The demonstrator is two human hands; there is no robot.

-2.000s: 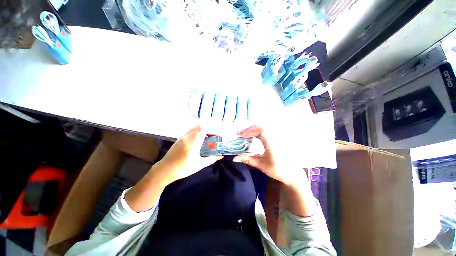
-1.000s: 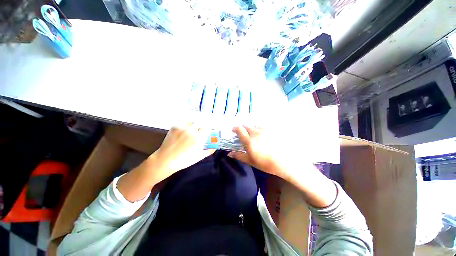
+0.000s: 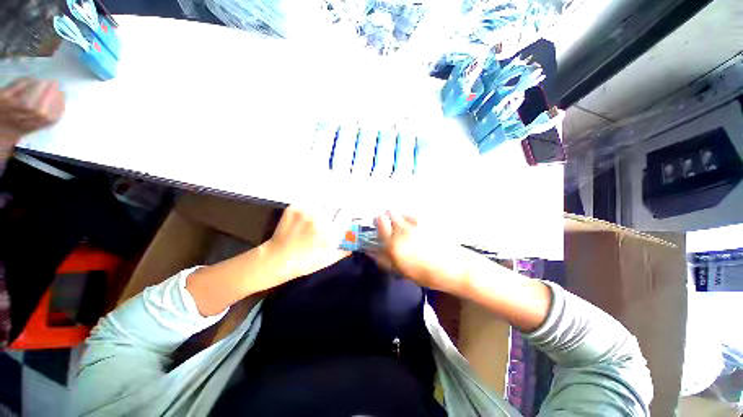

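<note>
My left hand (image 3: 300, 238) and my right hand (image 3: 407, 247) hold one clear-window cable box (image 3: 351, 237) between them at the table's front edge. Its light blue end with an orange mark shows beside my left fingers. Pale cable loops show by my right fingers, which cover much of that end. Whether the box is closed cannot be told. Several finished boxes (image 3: 375, 152) lie side by side just beyond my hands, seen as blue-edged strips.
Part-packed boxes with loops sticking out stand at the right (image 3: 494, 102) and far left (image 3: 98, 50). A cable pile (image 3: 383, 24) lies at the back. A smartphone (image 3: 544, 147) lies at the right end. Another person's hand (image 3: 31, 107) is at the left. Open cartons (image 3: 623, 301) flank me.
The cable loops, visible along the box earlier, are now mostly covered by my right fingers. Another person's hand has come in at the left. The view has shifted slightly.
</note>
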